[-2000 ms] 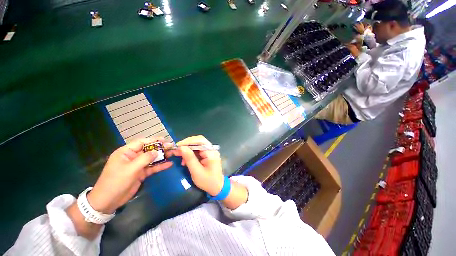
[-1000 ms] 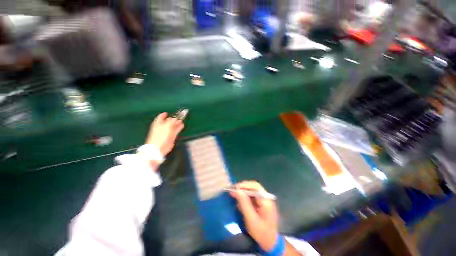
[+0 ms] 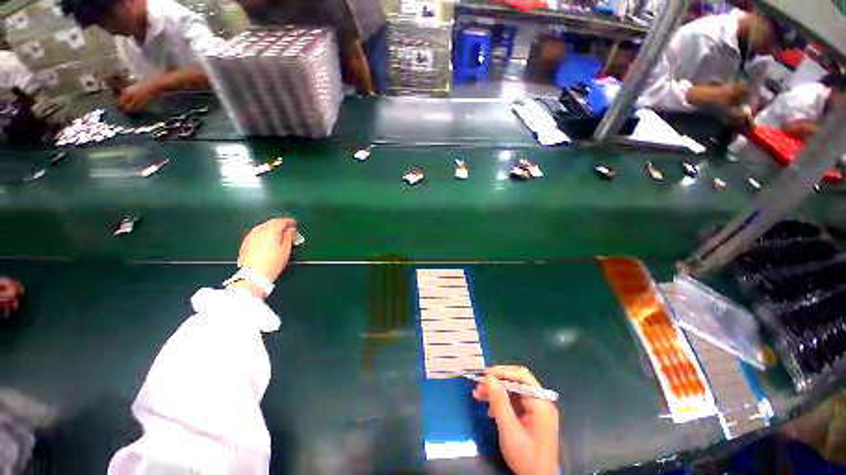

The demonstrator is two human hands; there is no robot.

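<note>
My left hand (image 3: 266,250) is stretched out over the green conveyor belt. A small electronic module (image 3: 298,238) shows at its fingertips; whether they grip it cannot be told. My right hand (image 3: 524,417) holds a slim silver pen-shaped tool (image 3: 519,386), its tip at the lower edge of the beige die-cut adhesive sheet (image 3: 450,320). The sheet lies on blue liner (image 3: 452,417), which is bare below the strips.
Scattered modules (image 3: 413,175) lie along the belt (image 3: 464,218). An amber film piece (image 3: 654,329), a clear bag (image 3: 719,315) and a black tray (image 3: 798,297) are at right, by a slanted metal post (image 3: 761,209). Stacked trays (image 3: 278,83) and workers are across the belt.
The view has swung up and left. My left hand has gone from holding a module near my right hand to reaching over the belt. My right hand has moved to the adhesive sheet with the tool.
</note>
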